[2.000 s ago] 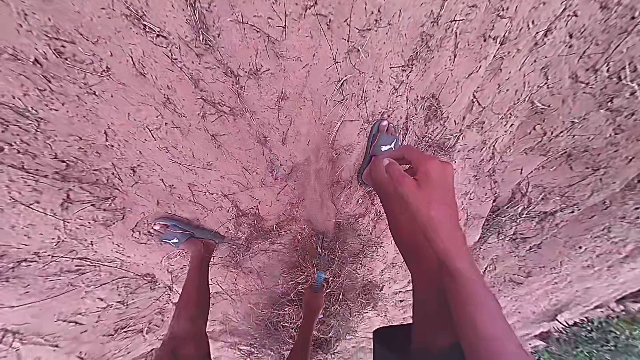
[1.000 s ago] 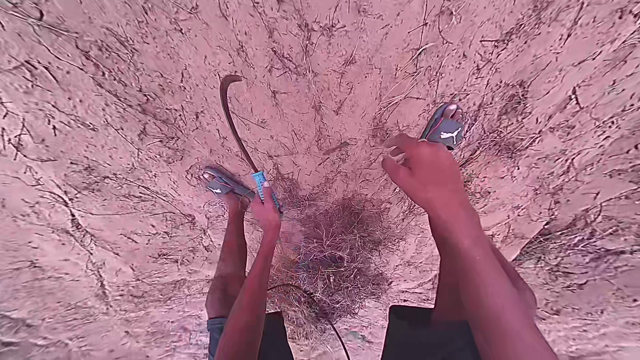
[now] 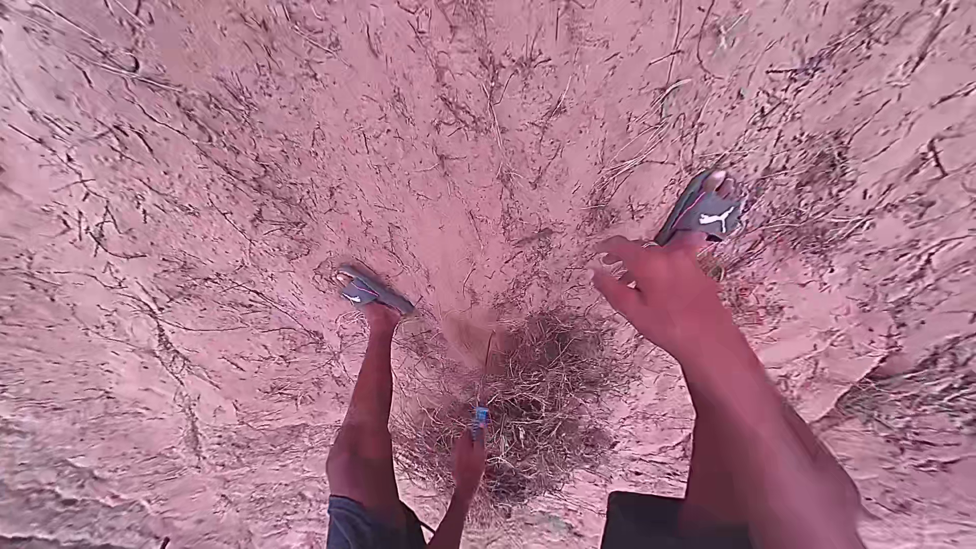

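Note:
My left hand (image 3: 468, 457) is closed around the blue handle of a sickle (image 3: 479, 419), low in the middle of the view. The sickle's thin blade points up and away, its tip end blurred by dust at the edge of a heap of dry grass and twigs (image 3: 549, 404). Over the ground near my right foot, my right hand (image 3: 656, 293) has its fingers apart, with nothing visible in it. It lies to the upper right of the heap.
Bare reddish soil (image 3: 305, 191) strewn with dry stalks surrounds me. My feet are in slide sandals, the left sandal (image 3: 374, 288) left of the heap, the right sandal (image 3: 705, 210) beyond my right hand. More dry brush (image 3: 915, 389) lies at the right.
My left hand with the sickle has moved from beside the left foot to the heap. The grass heap looks larger than two seconds ago. My right hand's fingers have spread.

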